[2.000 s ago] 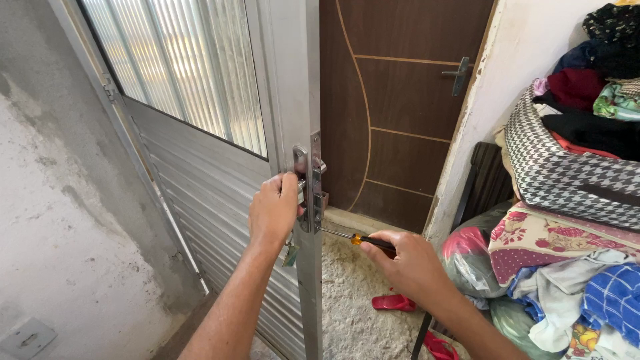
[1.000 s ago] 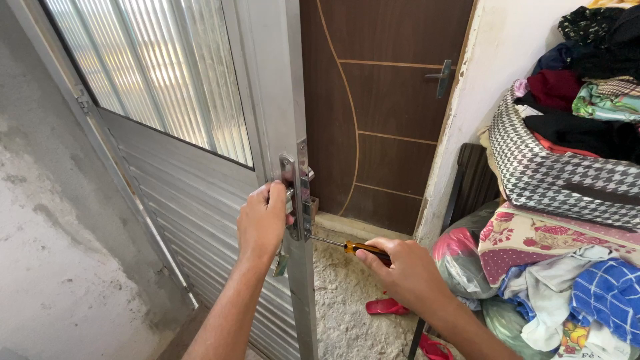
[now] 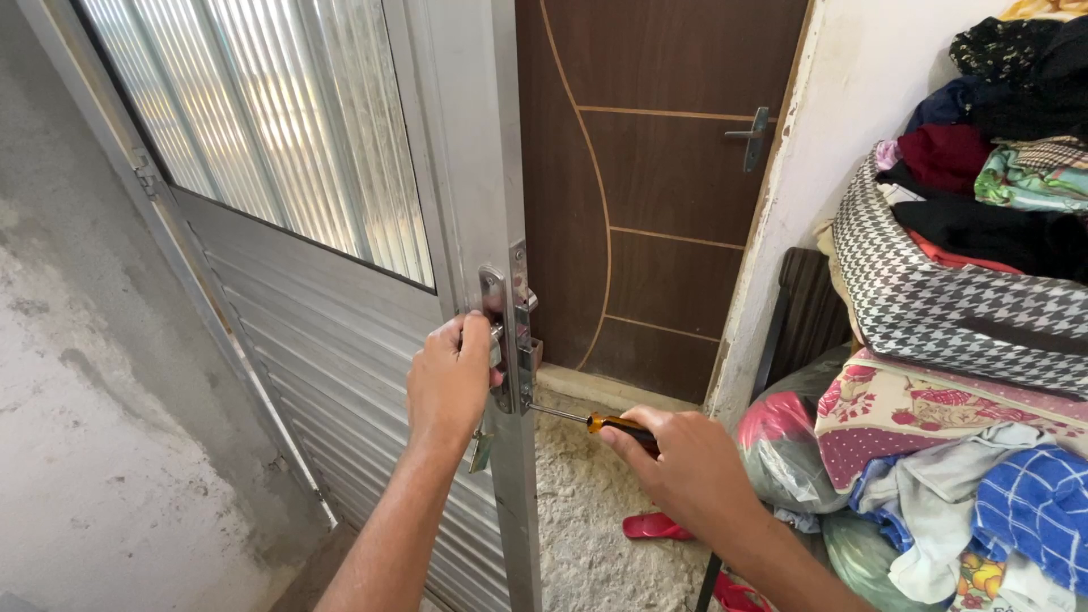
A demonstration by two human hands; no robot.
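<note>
A grey metal door (image 3: 340, 340) with a ribbed glass pane stands ajar, its edge facing me. My left hand (image 3: 450, 374) grips the door handle (image 3: 495, 333) at the lock's cover plate (image 3: 491, 285). Keys (image 3: 480, 450) hang below that hand. My right hand (image 3: 680, 463) holds a screwdriver (image 3: 599, 422) by its amber and black handle, level and pointing left. Its tip meets the lower end of the mortise lock's faceplate (image 3: 520, 255) on the door edge, near a screw. The latch sticks out above.
Behind stands a brown wooden door (image 3: 671, 187) with a metal handle. At right, clothes fill a houndstooth fabric box (image 3: 952, 289) above plastic bags (image 3: 786, 442) and more cloth. A red flip-flop (image 3: 656, 527) lies on the rough floor. A bare wall (image 3: 110, 408) is at left.
The left hand stays at the handle and the screwdriver stays at the lower faceplate. Only the view has shifted slightly.
</note>
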